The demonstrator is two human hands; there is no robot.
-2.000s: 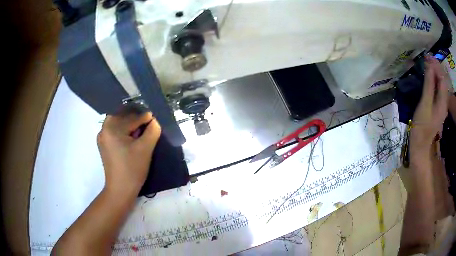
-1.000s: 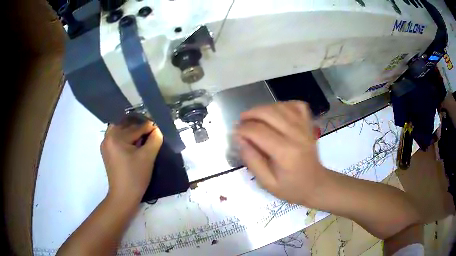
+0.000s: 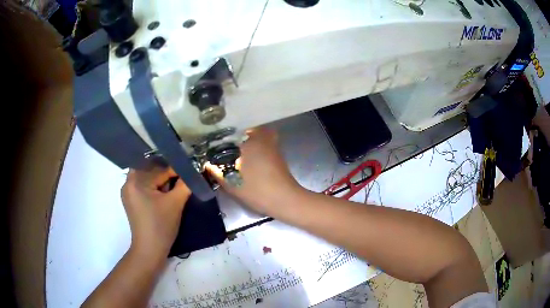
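A dark fabric piece [image 3: 201, 225] lies on the bed and white tabletop below the needle area. My left hand [image 3: 155, 198] is at its upper left, fingers pinched on the fabric beside the grey strap [image 3: 163, 123]. My right hand [image 3: 256, 171] reaches in from the right, its fingertips at the lit needle area behind the round metal parts [image 3: 224, 154]. Those parts hide its fingertips, so whether it holds anything cannot be told. The white sewing machine head [image 3: 313, 66] is above both hands.
Red thread snips [image 3: 363, 175] lie right of my right forearm, blades hidden. A black smartphone [image 3: 354, 129] lies on the metal bed. Loose threads [image 3: 461, 171] are at right. Dark cloth [image 3: 499, 135] and a yellow-and-black handle [image 3: 486, 177] hang at right.
My right hand has moved from the control panel at far right, across the bed, to the needle area. My left hand stays on the fabric. The view has shifted slightly.
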